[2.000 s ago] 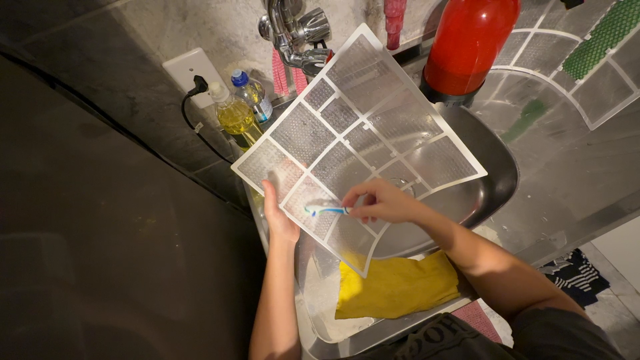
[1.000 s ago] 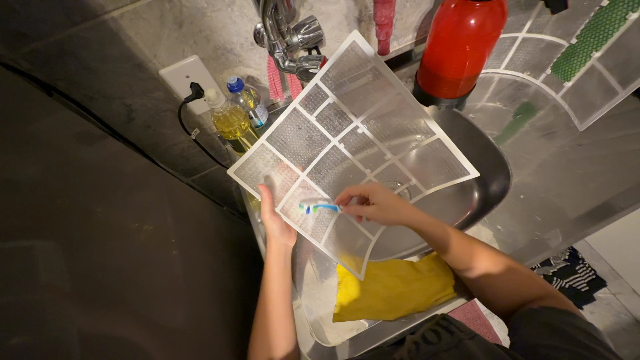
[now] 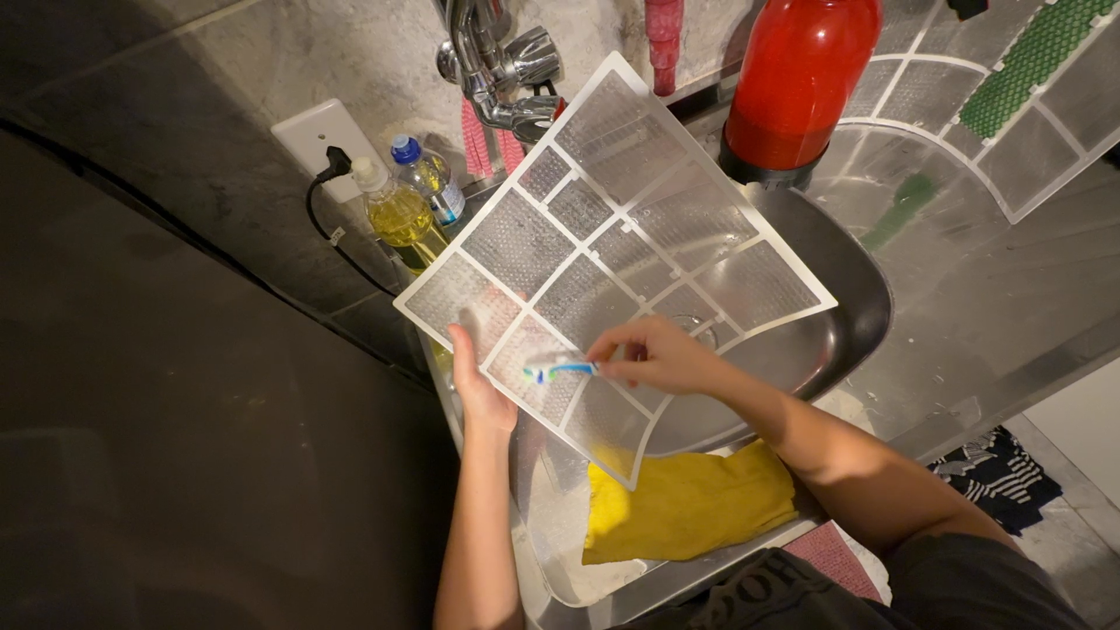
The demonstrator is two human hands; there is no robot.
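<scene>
A mesh filter screen with a white plastic frame (image 3: 580, 248) is tilted over the steel sink (image 3: 862, 289). My left hand (image 3: 483, 389) grips its lower left edge, thumb on the near face and the fingers behind the mesh. In my right hand (image 3: 652, 354) is a blue and white toothbrush (image 3: 569, 367), its blurred head at the mesh close to my left hand. Below the screen's lower corner, a yellow cloth (image 3: 691, 507) lies at the sink's near side.
Behind the sink are a chrome faucet (image 3: 490, 79) and a red container with a black base (image 3: 801, 79). Two bottles (image 3: 402, 219) stand by a wall outlet (image 3: 319, 140) with a plugged cord. Another framed mesh screen with a green section (image 3: 1032, 70) lies at the right.
My right hand and the toothbrush have shifted slightly over the mesh. My left hand keeps its hold on the frame.
</scene>
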